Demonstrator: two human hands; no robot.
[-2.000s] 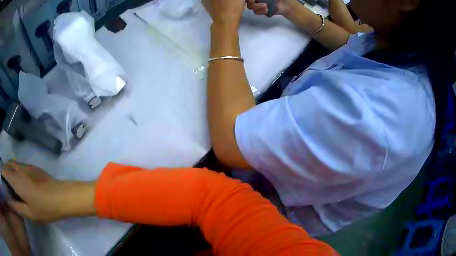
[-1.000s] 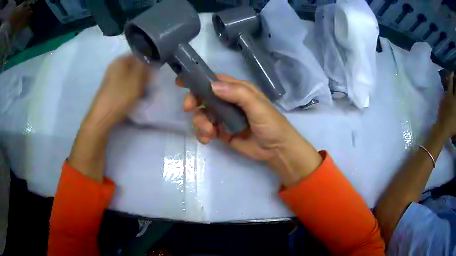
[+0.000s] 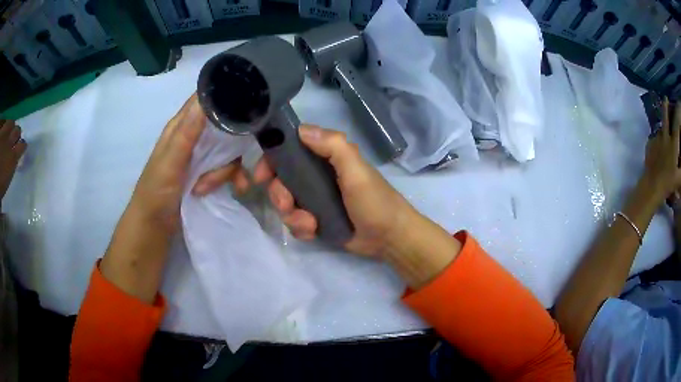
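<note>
My right hand (image 3: 351,186) grips the handle of a dark grey blower unit (image 3: 317,179), held tilted above the bench. Its round barrel is at the upper left, with a dark, vaned end facing me. A dark round patch shows on the handle just below the barrel. My left hand (image 3: 179,160) is beside the barrel and holds a limp milky-white bag (image 3: 231,261), which hangs down toward the bench's near edge. My left fingers are partly hidden by the bag and the barrel.
A second grey unit (image 3: 369,112) lies behind on the white-covered bench (image 3: 448,246). Bagged units (image 3: 511,74) lie right of it. Boxes (image 3: 597,30) stand along the back by a green frame (image 3: 131,37). Another person's arm (image 3: 608,254) is at right, and a hand (image 3: 9,153) at far left.
Since one second ago, the held unit's barrel has turned its dark end more toward me. The white bag now hangs spread below my left hand. Earlier, the view faced the right-hand neighbour.
</note>
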